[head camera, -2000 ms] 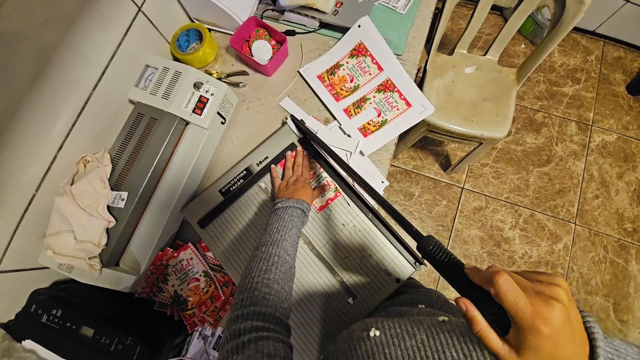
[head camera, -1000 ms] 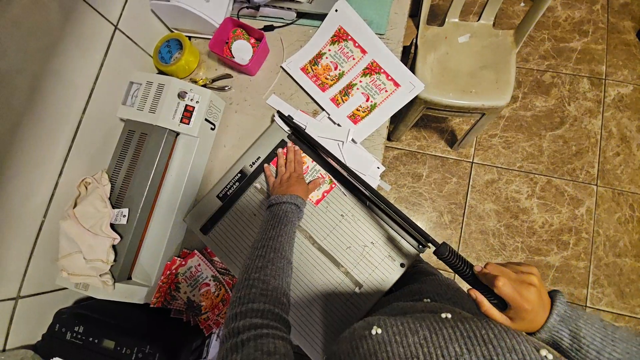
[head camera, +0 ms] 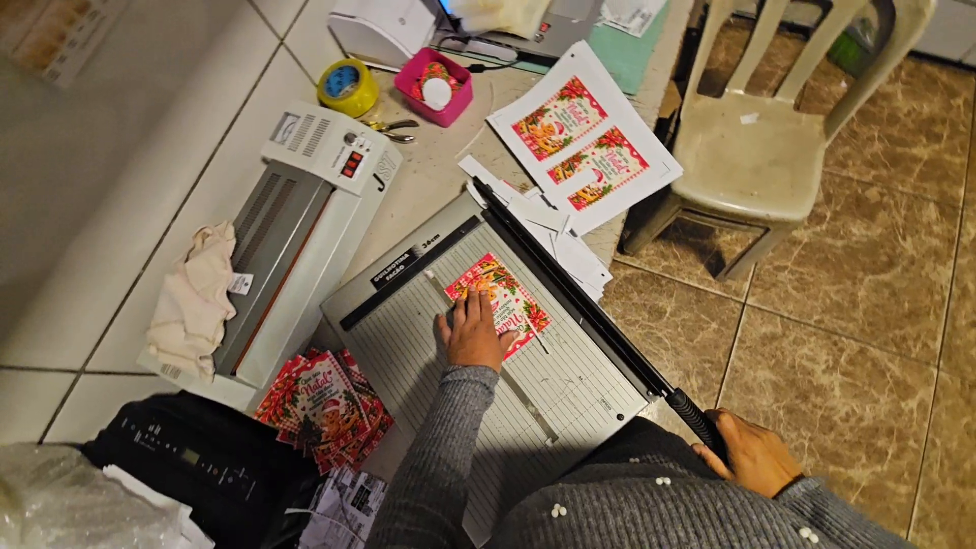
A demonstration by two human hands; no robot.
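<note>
My left hand lies on a red and white printed Christmas card, its fingers over the card's lower left part. The card rests on the ruled grey bed of a guillotine paper cutter, away from the cutter's black top strip. My right hand is closed around the ribbed black handle of the cutter's blade arm, which lies down along the bed's right edge. A pile of similar cards sits left of the cutter. White paper offcuts lie beyond the blade.
Printed sheets with two card designs lie behind the cutter. A laminator with a cream cloth stands left. Farther back are yellow tape, pliers and a pink container. A black printer is lower left; a plastic chair is right.
The blade arm has come down to the bed's edge with my right hand on its handle. My left hand and the card have moved away from the top strip, down the bed.
</note>
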